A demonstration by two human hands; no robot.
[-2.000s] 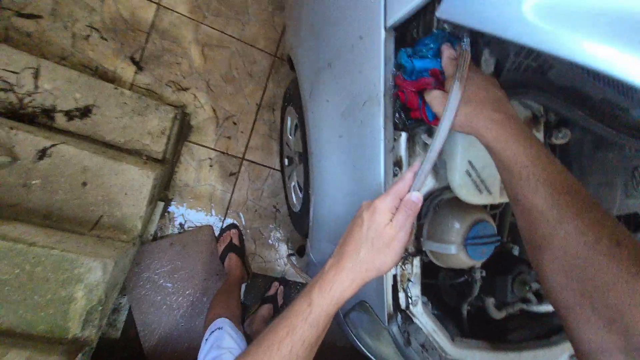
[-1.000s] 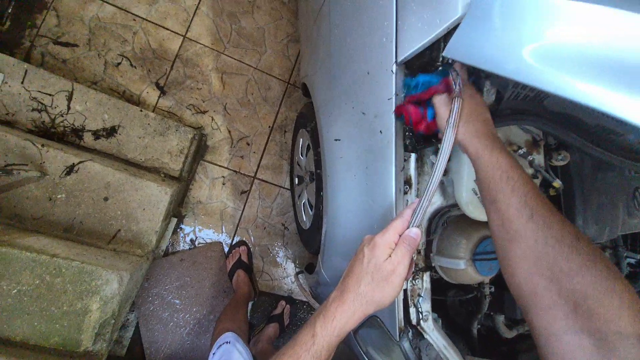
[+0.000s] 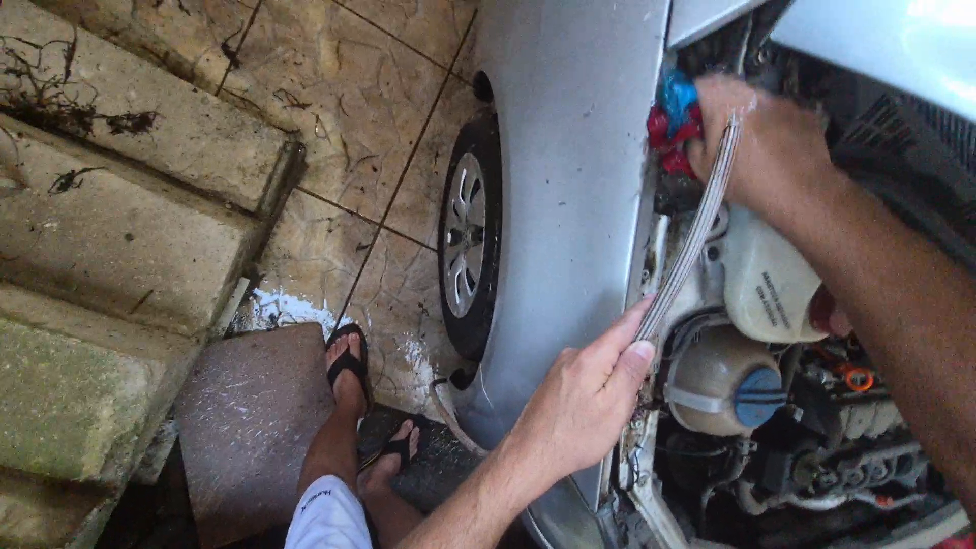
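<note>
My left hand [image 3: 583, 389] grips a clear ribbed hose [image 3: 690, 236] near the inner edge of the silver front fender [image 3: 564, 191]. The hose runs up to a bare end at my right hand [image 3: 762, 137], which is closed on a blue and red cloth [image 3: 675, 122] at the back corner of the open engine bay. How my right hand's fingers meet the hose is hard to tell. Below my right forearm lie a white plastic reservoir [image 3: 762, 290] and a round coolant tank [image 3: 717, 374] with a blue cap [image 3: 759, 396].
The raised silver hood [image 3: 892, 38] hangs over the upper right. Concrete steps [image 3: 114, 221] stand at the left beside a tiled floor [image 3: 358, 145] with white spatter. The front wheel [image 3: 467, 232] and my sandalled feet [image 3: 347, 366] are below. Engine parts [image 3: 846, 465] fill the lower right.
My right hand and the cloth have shifted against the fender edge, and the hose end now shows over that hand. My left hand has kept its hold on the hose.
</note>
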